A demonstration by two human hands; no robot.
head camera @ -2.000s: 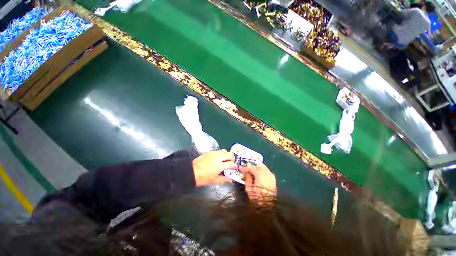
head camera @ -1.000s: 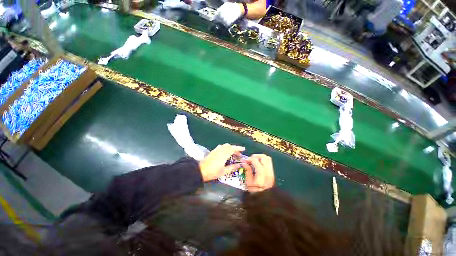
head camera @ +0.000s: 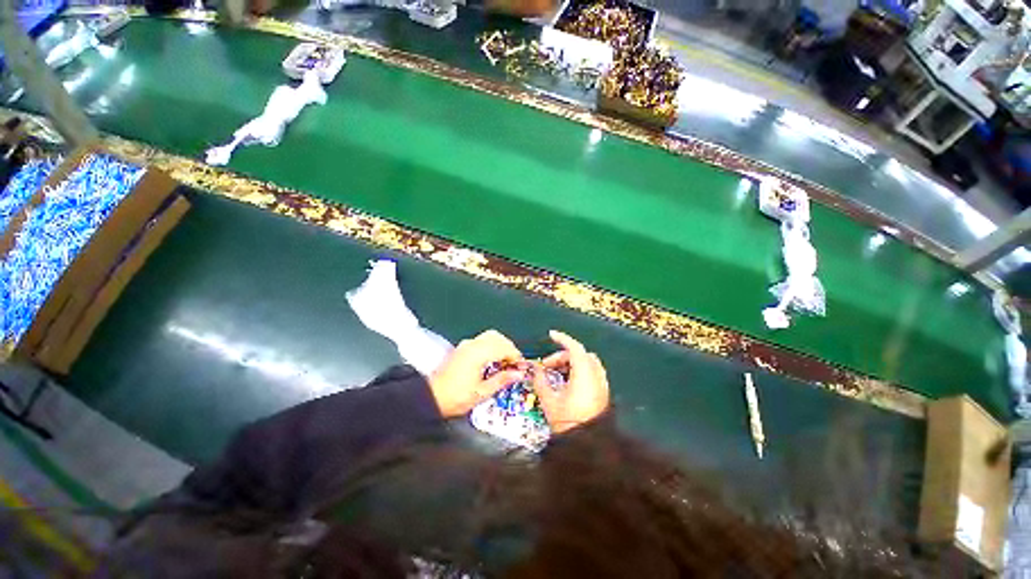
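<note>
A white housing (head camera: 511, 424) with small blue, green, red and dark parts inside is held low over the dark green bench. My left hand (head camera: 473, 371) grips its left side, with the fingers at its upper edge. My right hand (head camera: 574, 385) is on its right side, thumb and fingers at the inner parts. The fingertips meet near the top of the housing and hide part of it. A bagged whitish cord (head camera: 390, 311) lies on the bench and runs up to my left hand. Dark blurred strands cover the lower part of the view.
A green conveyor (head camera: 509, 170) behind the worn edge rail (head camera: 531, 283) carries units with bagged cords. A pale pen-like tool (head camera: 754, 416) lies right of my hands. A carton of blue-and-white parts (head camera: 107, 271) is at left, a small carton (head camera: 961, 481) at right. Brass-coloured parts (head camera: 642, 81) lie across the belt.
The housing has tilted and more of its coloured inside shows below my fingers. Both hands stay on it. The gloved hand across the belt has gone from view. The camera view has shifted.
</note>
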